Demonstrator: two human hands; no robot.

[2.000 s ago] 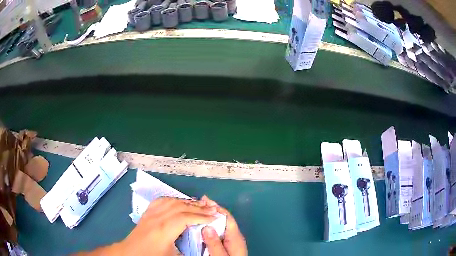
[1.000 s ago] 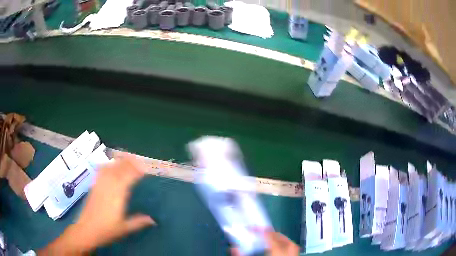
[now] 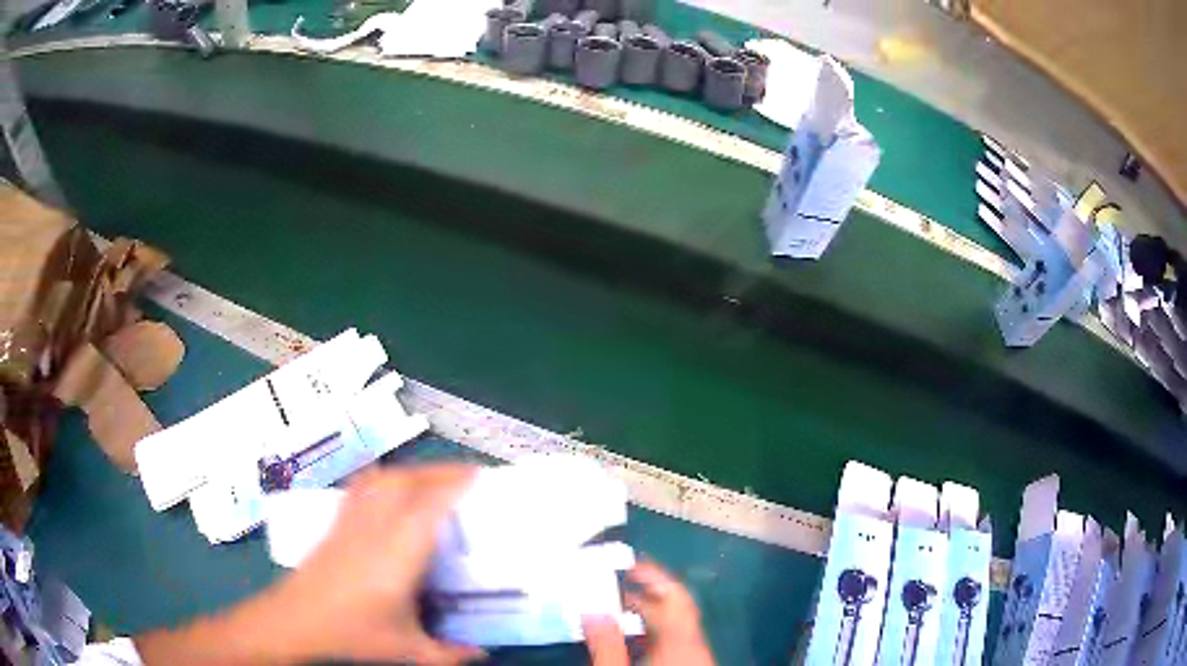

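My left hand (image 3: 371,566) and my right hand (image 3: 657,618) hold one light-blue and white carton (image 3: 521,553) between them at the bottom centre. It is blurred, with white flaps at its right end. My left hand is around its left part and my right fingers are at its lower right end. Flat cartons (image 3: 293,436) lie in a small fanned stack to the left of my left hand. Erected cartons (image 3: 918,586) stand in a row at the lower right, tops open, with a dark product picture on the front.
Torn brown kraft paper (image 3: 78,338) is at the left. A dark green conveyor channel (image 3: 521,286) crosses beyond a pale strip (image 3: 495,429). One erected carton (image 3: 823,176) stands on the channel's far side. Grey cylinders (image 3: 618,55) and white sheets (image 3: 436,29) lie behind it.
The carton in my right hand a second ago has left it; the front group at right has another carton. Both hands now hold a different carton. The view has shifted.
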